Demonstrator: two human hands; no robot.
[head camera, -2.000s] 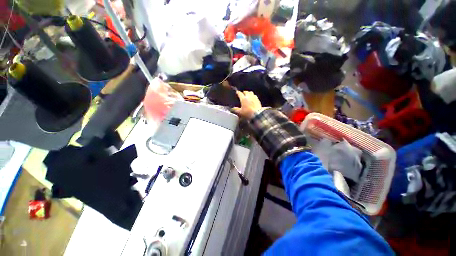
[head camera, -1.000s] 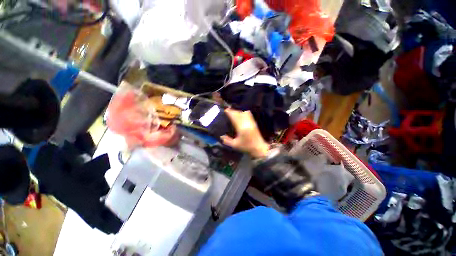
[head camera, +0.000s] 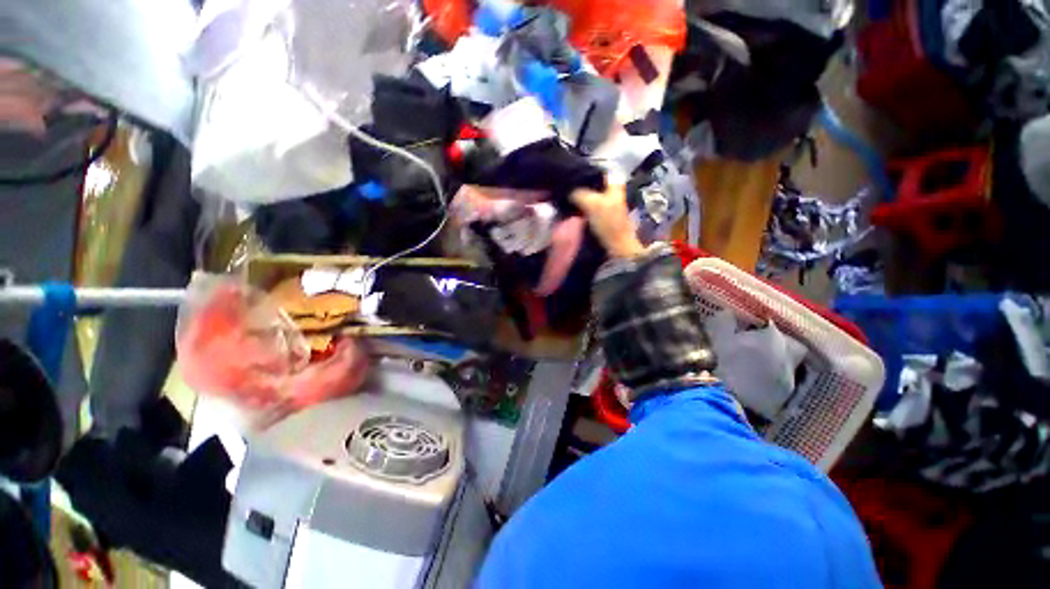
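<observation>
My right hand (head camera: 605, 216), with a dark plaid cuff and blue sleeve, reaches past the end of the sewing machine. Its fingers are closed on the edge of a black cloth (head camera: 535, 170) on a pile. Pink and white pieces (head camera: 541, 239) show just under and left of the fingers. The fingertips are partly lost against the dark cloth. My left hand is not in the picture.
The white sewing machine (head camera: 345, 495) is at lower left, with a pink plastic bag (head camera: 259, 357) beside a cluttered tray (head camera: 432, 262). A white perforated basket (head camera: 858, 385) is at right. A white cord loops left of the pile. Black cloth (head camera: 150, 495) lies lower left.
My right hand has moved off the tray area and farther out to the cloth pile, where it now grips black cloth. Pink and white pieces have come into view. The camera view has shifted.
</observation>
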